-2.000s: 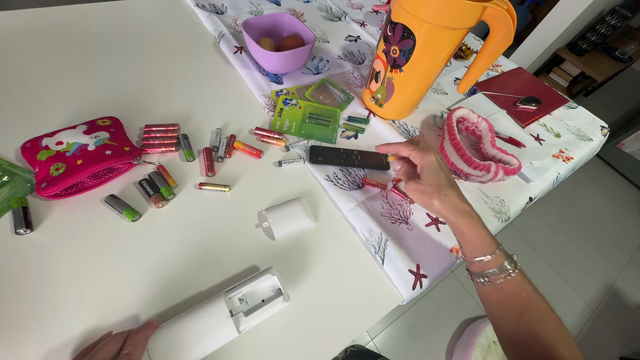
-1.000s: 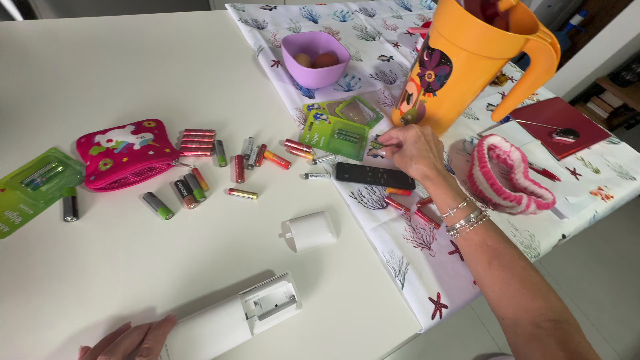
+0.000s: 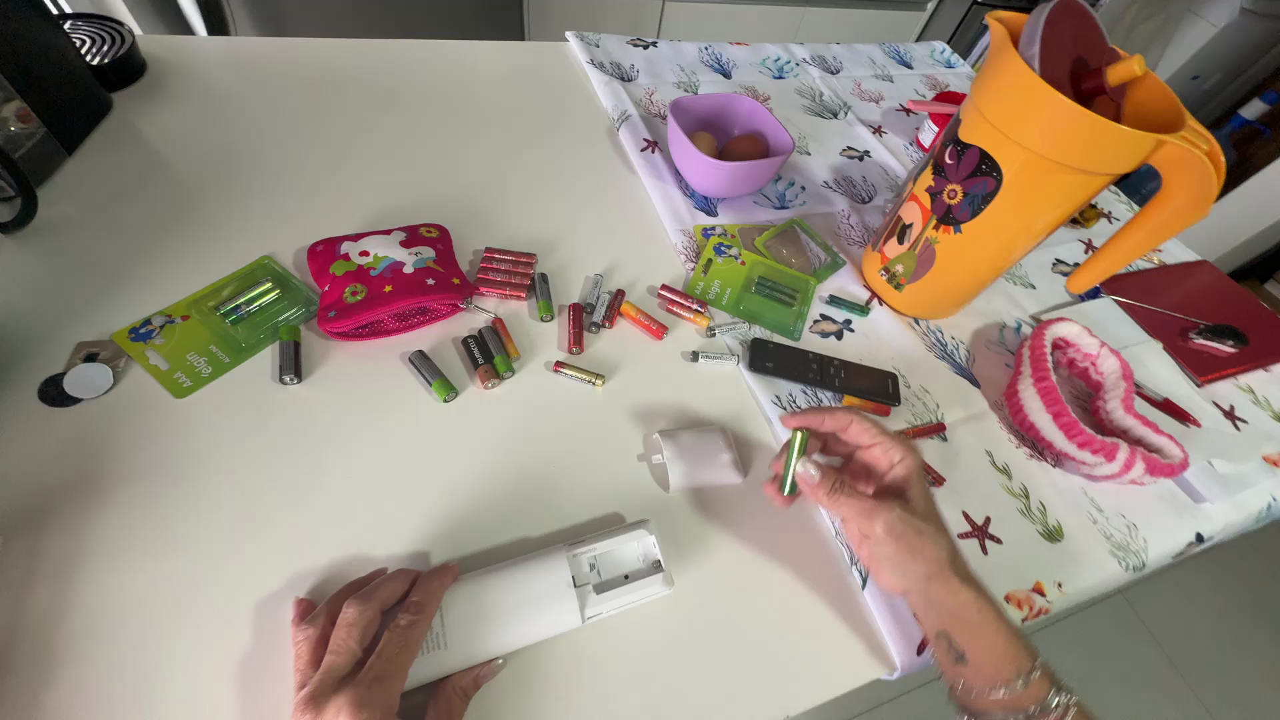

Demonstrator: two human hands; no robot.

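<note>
My left hand (image 3: 375, 640) grips the lower end of a white remote control (image 3: 510, 605), which lies back side up with its battery compartment (image 3: 620, 565) uncovered. No battery shows in the compartment. Between the thumb and fingers of my right hand (image 3: 860, 480) is a green AAA battery (image 3: 794, 462), held nearly upright. The white battery cover (image 3: 697, 458) rests on the table, left of my right hand. A black remote control (image 3: 822, 371) lies just above that hand, partly on the patterned cloth. Loose batteries (image 3: 575, 328) of several colours are scattered across the middle of the table.
A pink unicorn pouch (image 3: 388, 280) and a green battery blister pack (image 3: 215, 325) are at left. Another blister pack (image 3: 757, 285), a purple bowl (image 3: 730, 145), an orange pitcher (image 3: 1020, 180), a pink-and-white headband (image 3: 1090, 400) and a red notebook (image 3: 1190, 320) stand or lie on the right side.
My right hand has moved from beside the green blister pack down toward the white remote, and a green battery now shows in its fingers. My left hand stays on the white remote.
</note>
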